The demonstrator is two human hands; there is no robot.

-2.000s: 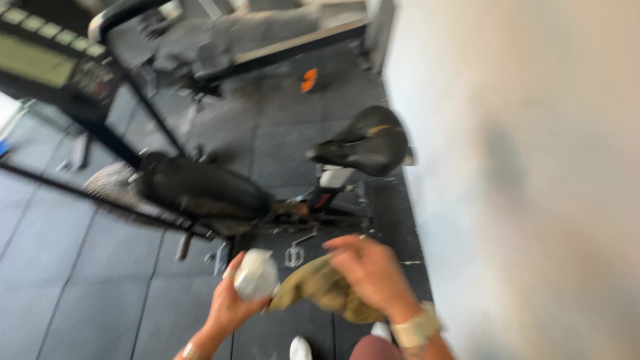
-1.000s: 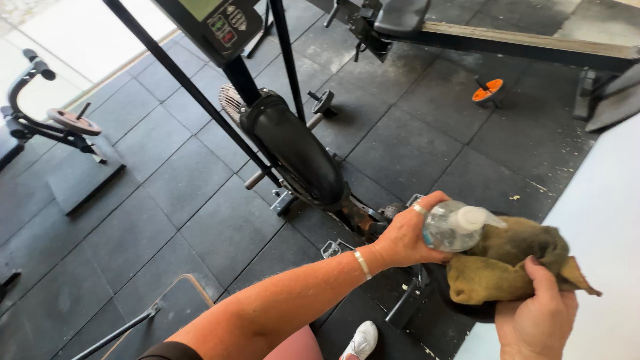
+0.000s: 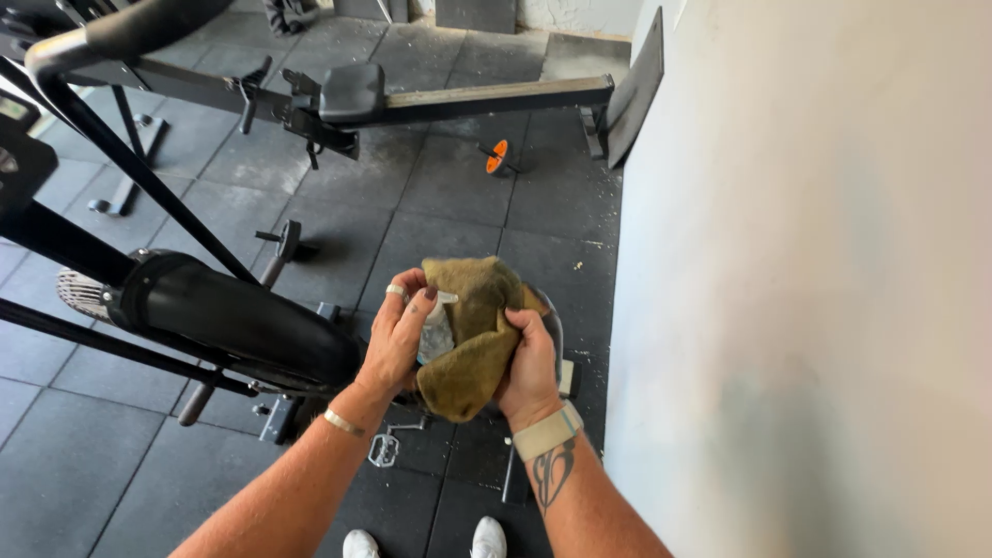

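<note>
A clear plastic bottle (image 3: 437, 338) with a pale nozzle is held in my left hand (image 3: 397, 333), its nozzle against an olive-brown cloth (image 3: 474, 349). The cloth hangs in loose folds from my right hand (image 3: 533, 364), whose thumb lies on its edge. Both hands are over the exercise bike's saddle (image 3: 553, 314), which is mostly hidden beneath the cloth and my right hand. Part of the bottle is covered by my left fingers and the cloth.
The air bike's black housing (image 3: 232, 318) and handlebar (image 3: 147, 35) stand at the left. A rowing machine (image 3: 496, 94) crosses the back, with an orange ab wheel (image 3: 497, 157) before it. A pale wall (image 3: 790, 271) bounds the right side. A bike pedal (image 3: 384, 449) is below my hands.
The view has swung strongly from one second ago. The bottle and cloth stay in my hands; the nozzle, which pointed over the cloth, now rests close against it.
</note>
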